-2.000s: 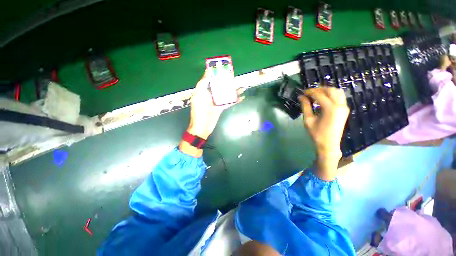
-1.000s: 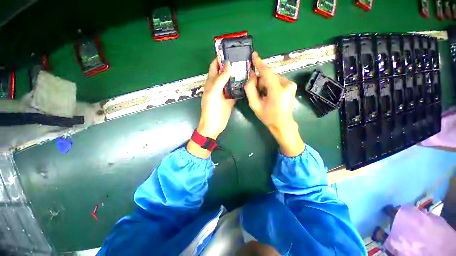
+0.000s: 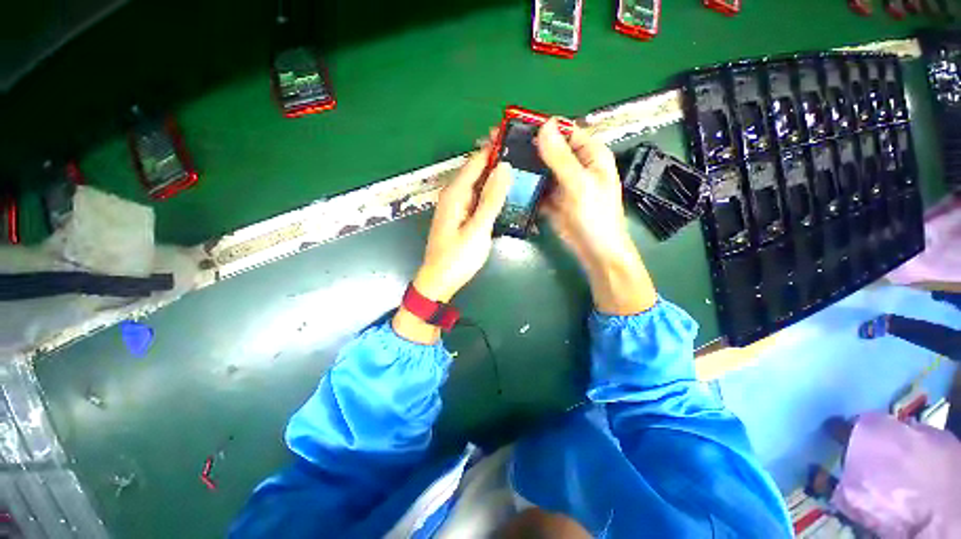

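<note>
A red-rimmed phone body [image 3: 524,190] with a black middle frame on it is held tilted between both hands, above the bench's back edge. My left hand [image 3: 462,223] grips its left side, thumb on the face. My right hand [image 3: 586,200] grips its right side, thumb near the top. The fingers hide parts of both sides, so I cannot tell how fully the frame is seated. A small pile of black middle frames [image 3: 664,190] lies to the right, beside the large black blister tray [image 3: 806,195]. A red wrist strap [image 3: 430,306] is on my left wrist.
Red-rimmed phone bodies [image 3: 301,80] lie spaced along the green conveyor [image 3: 411,79] beyond the pale edge strip [image 3: 316,216]. A blue scrap [image 3: 137,337] and a red scrap [image 3: 208,473] lie on the bench. A wrapped post stands at left. A person in pink [image 3: 902,479] is at lower right.
My right hand has brought a black frame from the pile onto the phone body. Since the last frame, its thumb has shifted toward the top, and the frame lies closer within the red rim.
</note>
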